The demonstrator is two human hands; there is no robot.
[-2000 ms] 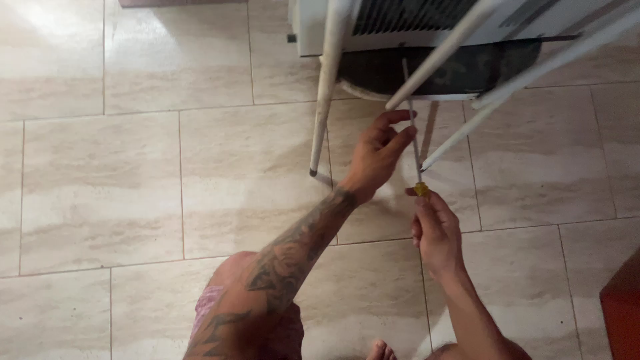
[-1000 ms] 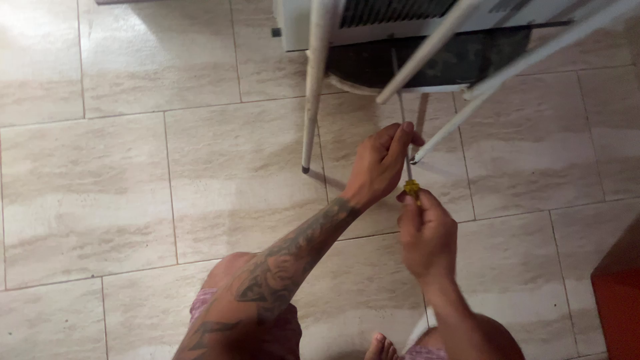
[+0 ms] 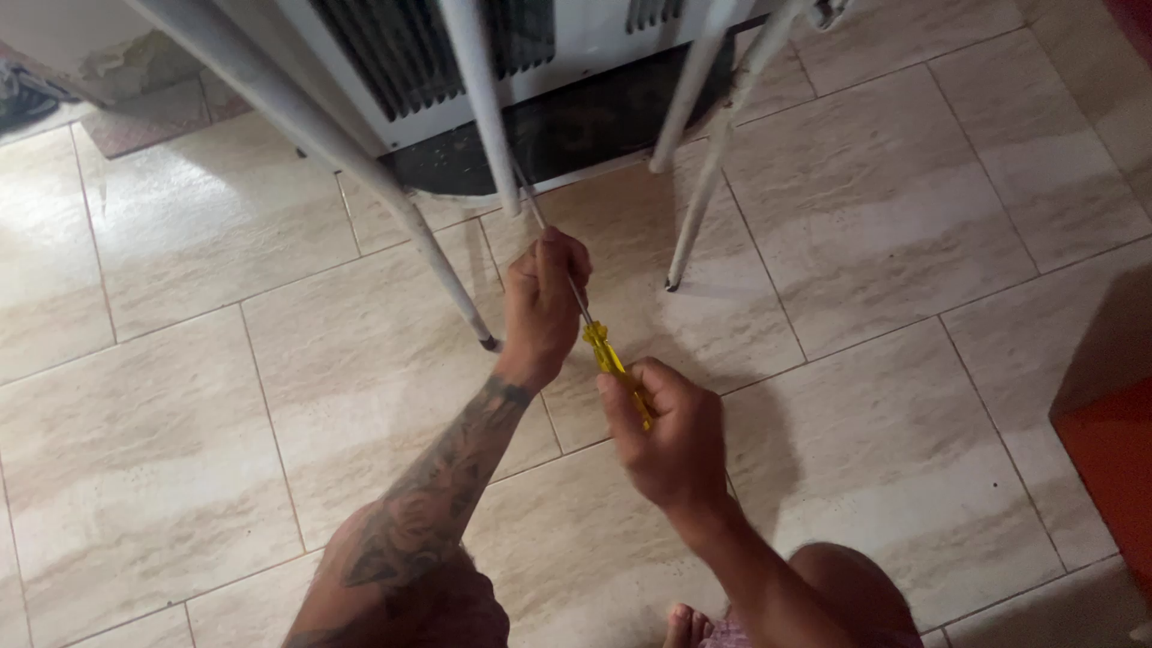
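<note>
A screwdriver with a translucent yellow handle (image 3: 605,349) points up and away from me, its long metal shaft reaching toward a white appliance (image 3: 360,135) with dark vent grilles. My left hand (image 3: 544,301) is closed around the shaft, near its middle. The yellow handle is gripped by my right hand (image 3: 670,427), between thumb and fingers. Beyond my left hand the shaft passes beside a white metal leg (image 3: 486,117) and overlaps the black lower part (image 3: 585,126) of the appliance. Where the tip ends is hard to make out.
More white tubular legs stand at the left (image 3: 405,216) and right (image 3: 697,211) of the shaft. Pale floor tiles (image 3: 180,405) lie below. A red-orange object (image 3: 1111,450) is at the right edge, and a dark item (image 3: 27,94), perhaps a shoe, at the upper left.
The yellow handle shows more between my hands than a second ago, with my right hand lower on it. The view has shifted and tilted.
</note>
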